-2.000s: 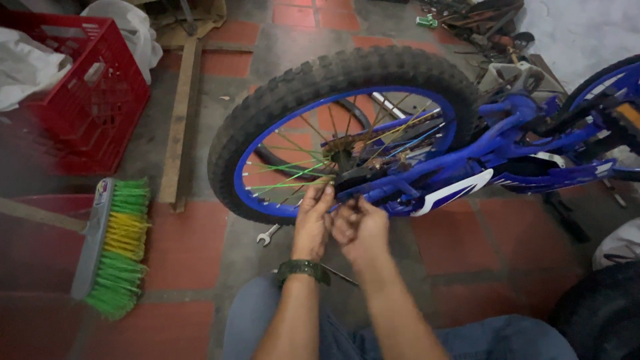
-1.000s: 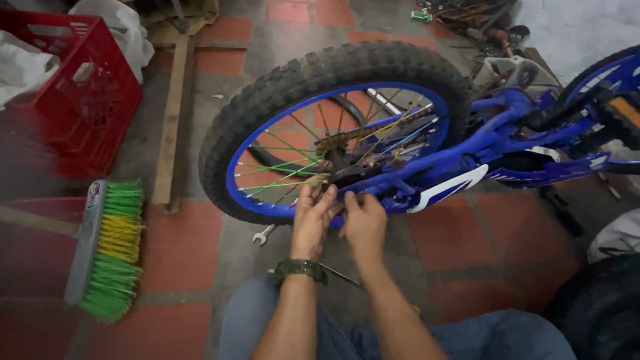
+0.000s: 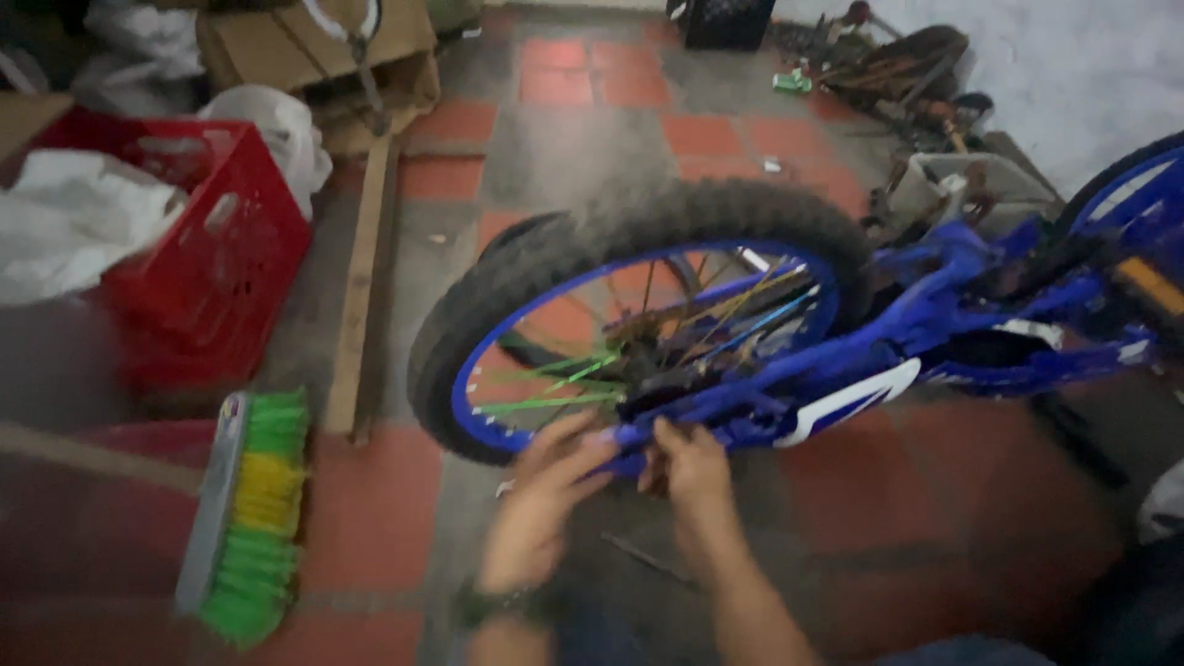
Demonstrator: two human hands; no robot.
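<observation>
A blue bicycle frame (image 3: 786, 379) lies tilted on the floor, with a knobby-tyred wheel (image 3: 444, 347) at its near-left end. Green, yellow and blue spokes run from the dark hub (image 3: 652, 375). My left hand (image 3: 555, 476) is at the end of the blue frame tube, fingers against it, just below the hub. Close to its right, my right hand (image 3: 689, 462) has bent fingers at the same tube. Blur hides whether either hand holds a small part. A thin metal rod (image 3: 647, 560) lies on the floor below my hands.
At the left stand a red plastic crate (image 3: 213, 250) with white bags and a broom head (image 3: 250, 518) with green and yellow bristles. A wooden beam (image 3: 361, 296) lies beyond the broom. Metal parts (image 3: 911, 79) are heaped by the wall, near a grey container (image 3: 980, 185).
The view has tilted up, showing more floor beyond the wheel. Both hands stay beside the hub end of the frame; the wheel appears more tilted away.
</observation>
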